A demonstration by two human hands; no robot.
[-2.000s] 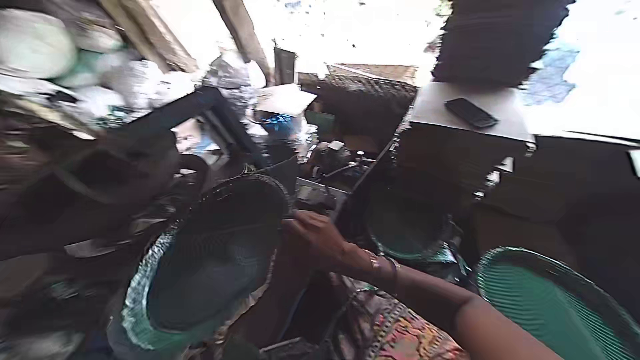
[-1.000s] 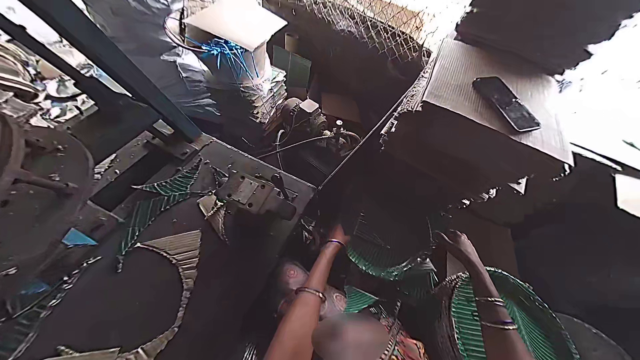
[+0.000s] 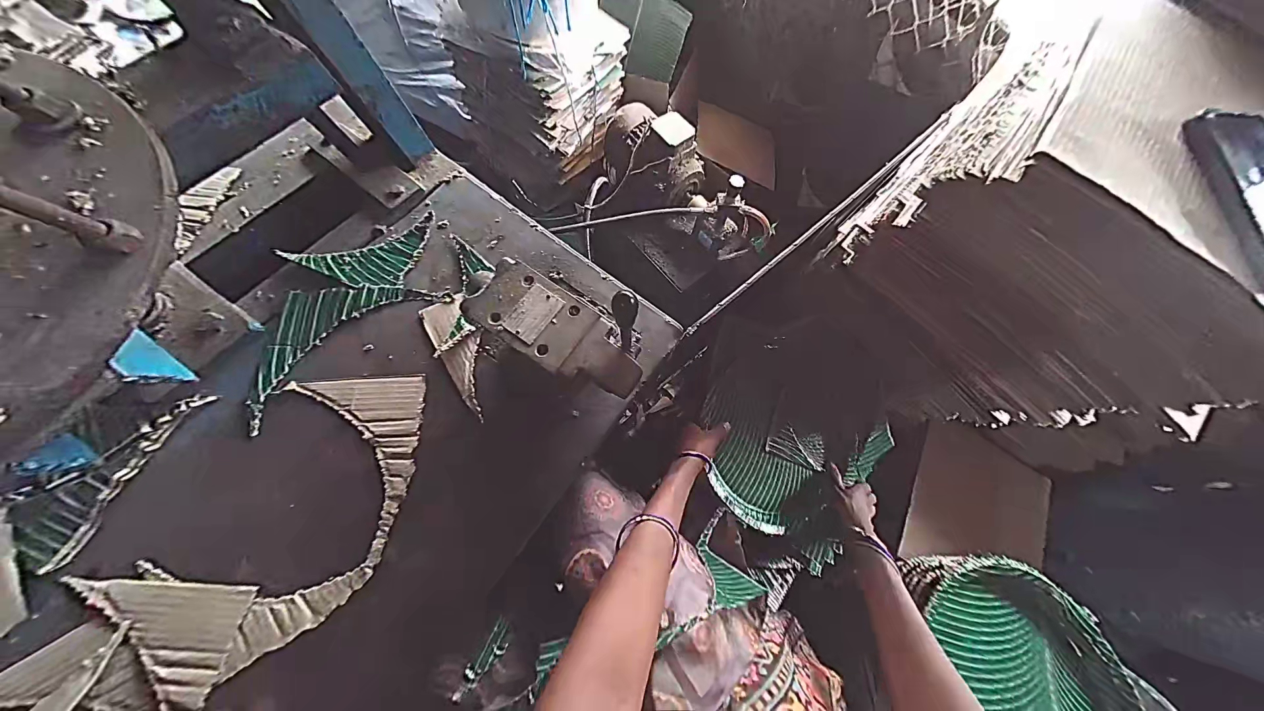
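A green corrugated cardboard disc (image 3: 755, 474) lies low between my hands, below the stack of brown corrugated sheets. My left hand (image 3: 703, 439) is at the disc's left edge with its fingers bent over it. Close to a small green corrugated scrap (image 3: 869, 452) on the right is my right hand (image 3: 854, 499); the shadow hides whether it grips the scrap or the disc. More green scraps (image 3: 731, 581) lie near my lap. At the lower right stands a pile of green corrugated discs (image 3: 997, 632).
On the dark machine bed at left lie curved brown corrugated offcuts (image 3: 390, 464) and green offcuts (image 3: 326, 316) by a metal block (image 3: 543, 326). A blue metal post (image 3: 355, 79) rises behind. A phone (image 3: 1229, 168) rests on the corrugated stack (image 3: 1066, 286) at right. A motor (image 3: 642, 148) stands beyond.
Two seconds ago a hand was at a large round dark piece on the left; now both hands are down around the green disc below the stack. The view has turned downward and closer.
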